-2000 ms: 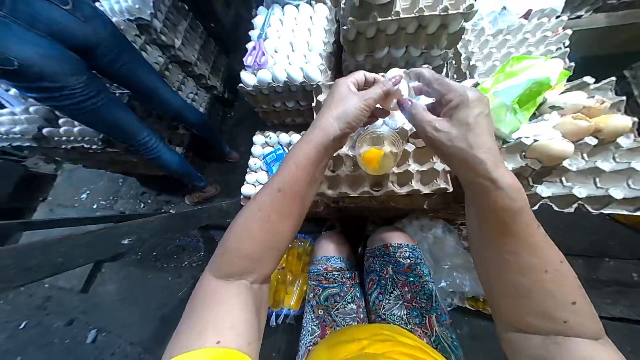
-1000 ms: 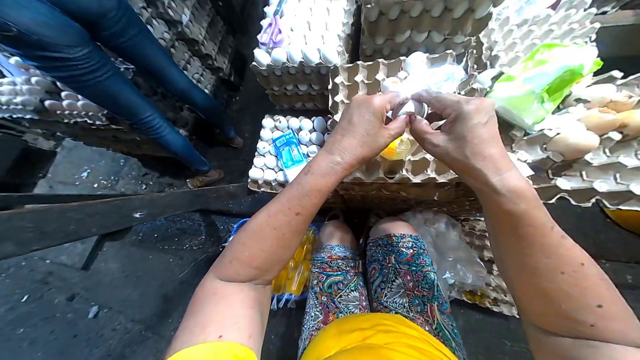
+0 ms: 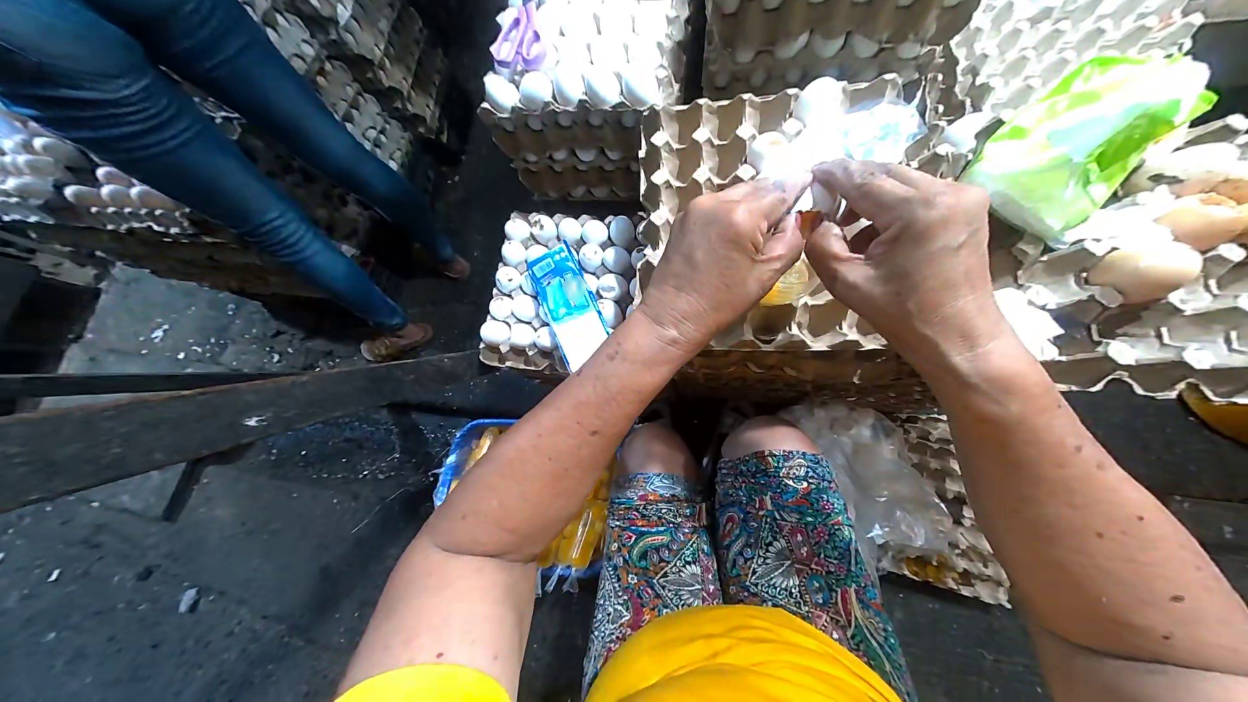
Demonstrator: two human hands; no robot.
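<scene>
My left hand (image 3: pixel 726 249) and my right hand (image 3: pixel 902 244) meet over an open cardboard egg tray (image 3: pixel 697 146), both pinching an egg (image 3: pixel 817 200) between thumbs and fingers. Glare and the fingers hide much of this egg, so its cracks cannot be made out. Below the fingertips, partly covered by my left hand, is a clear container with yellow egg yolk (image 3: pixel 788 283). White eggs (image 3: pixel 770 149) and a clear plastic bag (image 3: pixel 882 129) lie just beyond my hands on the tray.
Left of the tray, a blue packet (image 3: pixel 564 288) lies on white eggs. Purple-handled scissors (image 3: pixel 519 39) rest on stacked eggs. A green plastic bag (image 3: pixel 1082 146) and brownish eggs (image 3: pixel 1146 268) are at right. A blue basket (image 3: pixel 450 458) holds yellow-filled bags. A person in jeans (image 3: pixel 244 166) stands left.
Two seconds ago the container with the yolk showed plainly below my hands; now my left hand partly covers it. My hands have come closer together around the egg.
</scene>
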